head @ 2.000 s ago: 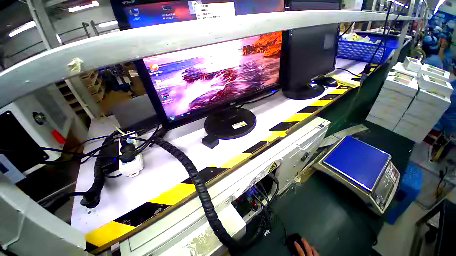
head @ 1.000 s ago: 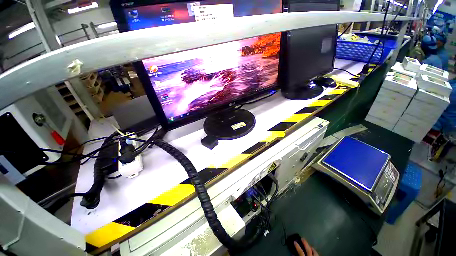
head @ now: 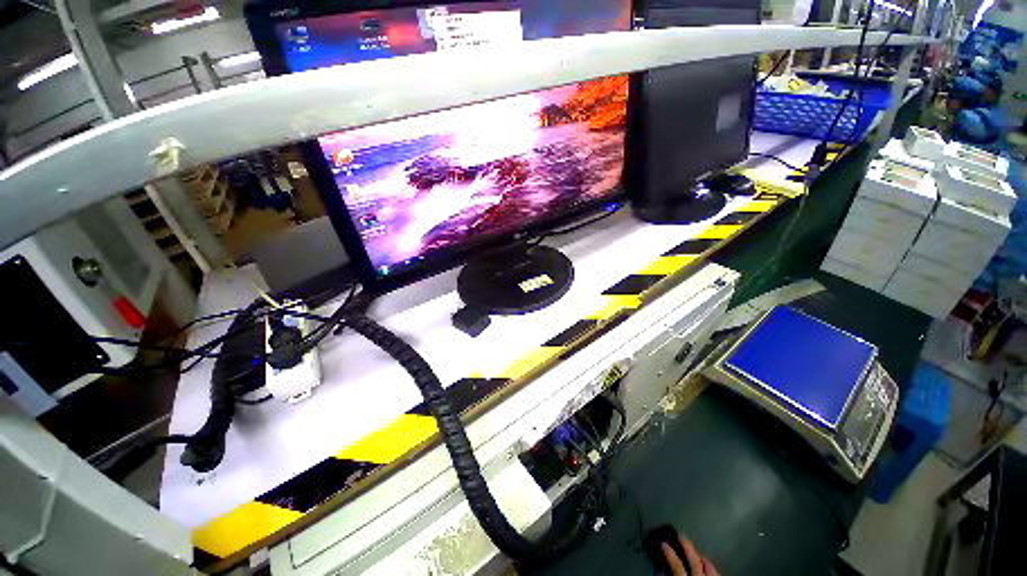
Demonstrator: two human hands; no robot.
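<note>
My right hand (head: 689,558) rests on a small black mouse (head: 662,547) on the dark green mat at the bottom edge; only some fingers show and the rest is cut off. My left hand is not in view. The lit monitor (head: 451,180) stands on the white shelf on a round black base (head: 515,278). It shows a red-purple seascape with icons and a small white menu or box near the top.
A pale rail (head: 372,92) crosses the view. A blue-pan scale (head: 802,366) sits right on the mat. A dark monitor (head: 695,135), blue basket (head: 805,114), white stacks (head: 918,225), wrapped cable (head: 445,422) and power block (head: 293,360) surround it. People in blue are far right.
The view has shifted very slightly. At the far right, the people in blue have changed position. My right hand stays on the mouse.
</note>
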